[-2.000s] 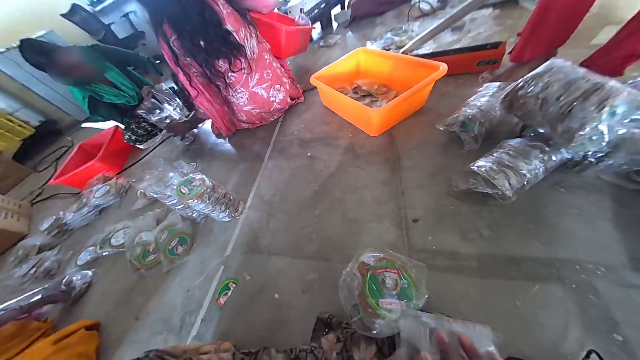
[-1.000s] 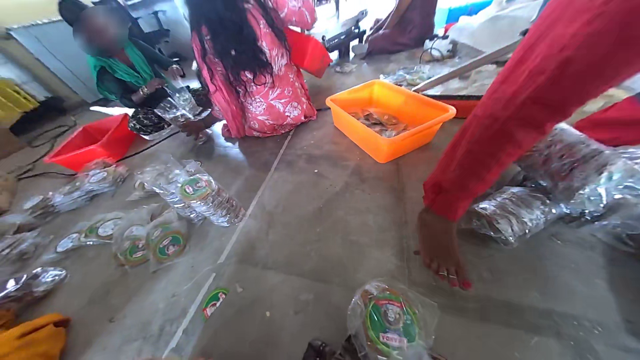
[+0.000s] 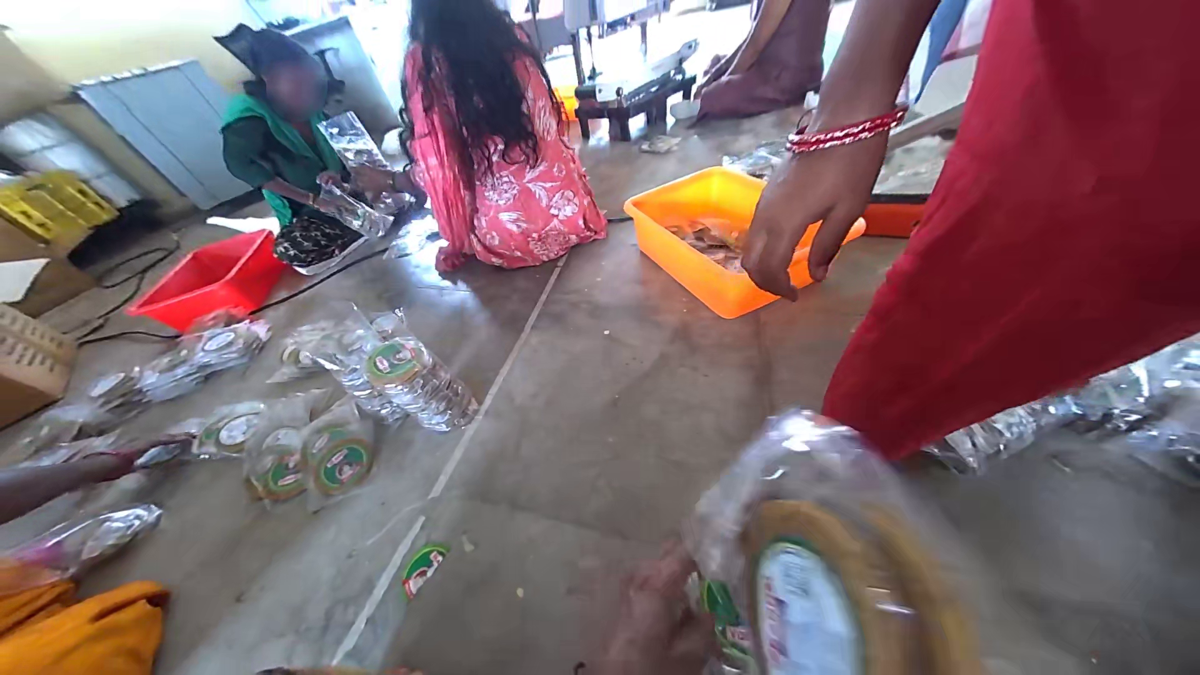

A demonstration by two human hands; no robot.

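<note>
A clear plastic packet of round brown discs (image 3: 844, 562) with green and white labels is close to the camera at the lower right, tilted and blurred. At its left edge, my left hand (image 3: 661, 609) grips it, the fingers smeared by motion. A smaller green label piece (image 3: 722, 605) shows between hand and discs. My right hand cannot be seen; the packet may hide it. On the floor to the left lies a loose green label (image 3: 425, 570). Farther left, labelled packets (image 3: 339, 459) lie beside a stack of wrapped discs (image 3: 422, 380).
A co-worker's hand (image 3: 816, 206) with red bangles hangs over the orange tub (image 3: 656, 234); red clothing (image 3: 1050, 216) fills the right. Wrapped packs lie beneath it. Two people sit by a red tub (image 3: 211, 281). Another person's arm (image 3: 75, 478) reaches in from the left.
The disc packet was low in the view near the floor and is now larger, tilted and held up. The co-worker in red has come in from the right, one hand now lowered by the orange tub.
</note>
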